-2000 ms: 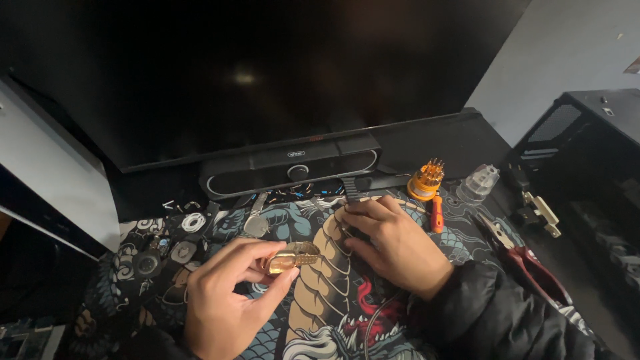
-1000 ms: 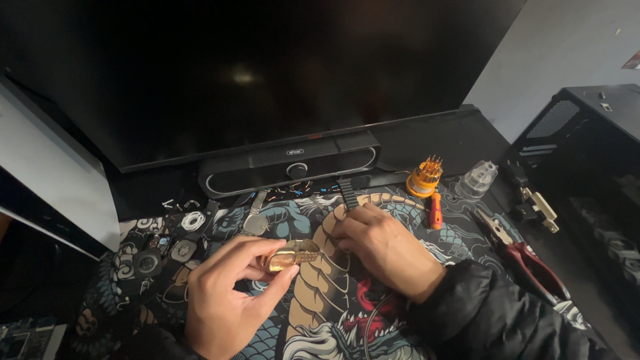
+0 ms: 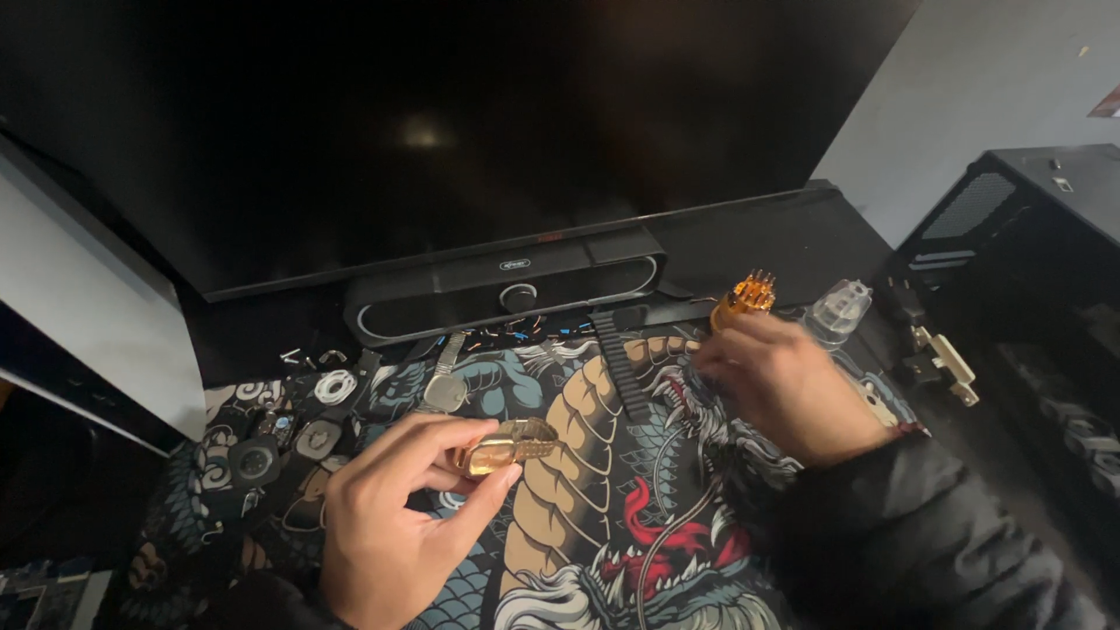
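A gold-coloured wristwatch with a metal link bracelet (image 3: 494, 455) is held between the thumb and fingers of my left hand (image 3: 407, 516), above the printed desk mat. My right hand (image 3: 774, 376), blurred, is over the mat's right part, just in front of the orange screwdriver bit holder (image 3: 744, 299); its fingertips are hidden, so what they hold or touch cannot be told. A black ribbed strip (image 3: 619, 363) lies between the hands. Behind my left hand rests a silver watch with a metal band (image 3: 446, 389).
A black soundbar (image 3: 516, 299) stands below a large monitor (image 3: 490, 114). Watch parts (image 3: 254, 462) and a coiled white cable (image 3: 334, 386) lie at left. A clear plastic cover (image 3: 837, 313) stands right of the bit holder, near a metal bracket (image 3: 949, 363) and an open black computer case (image 3: 989, 210).
My right hand has moved right, from beside the black strip to the orange bit holder, and now covers where the orange screwdriver handle lay. My left hand still holds the gold watch.
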